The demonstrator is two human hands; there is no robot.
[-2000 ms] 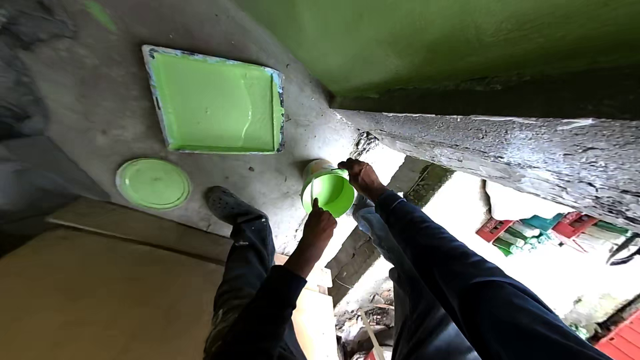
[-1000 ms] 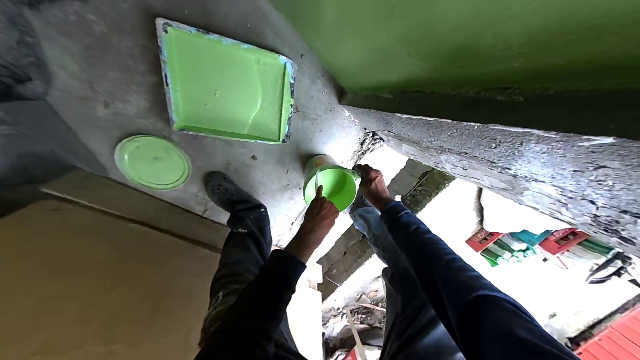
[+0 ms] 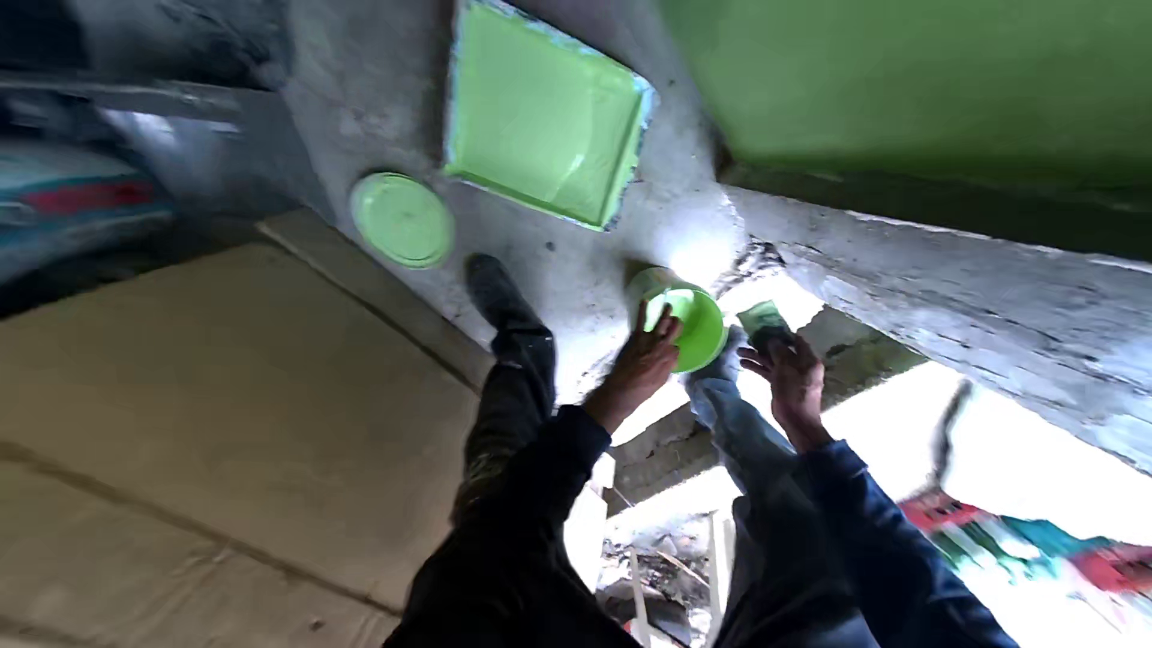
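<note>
A small bucket (image 3: pixel 700 331) with green paint inside stands on the concrete floor, tilted toward me in the view. My left hand (image 3: pixel 646 360) is at its near rim, fingers spread over the edge; whether it grips the rim I cannot tell. To the right of the bucket, my right hand (image 3: pixel 794 371) holds a small flat green-stained thing, perhaps a scraper or a pad, clear of the rim. A paint tray (image 3: pixel 549 117) coated in light green lies beyond the bucket. The round green-covered lid (image 3: pixel 402 220) rests on the floor left of the tray.
A green wall (image 3: pixel 918 81) rises at the upper right above a rough concrete ledge (image 3: pixel 972 288). Large tan boards (image 3: pixel 243 405) fill the lower left. Below my legs lies rubble (image 3: pixel 666 576). Blurred red crates (image 3: pixel 945 513) with bottles are at the lower right.
My right hand has left the bucket's rim and moved to the right, now with the green-stained thing visible in it. My left hand's fingers have spread. The view has shifted and turned.
</note>
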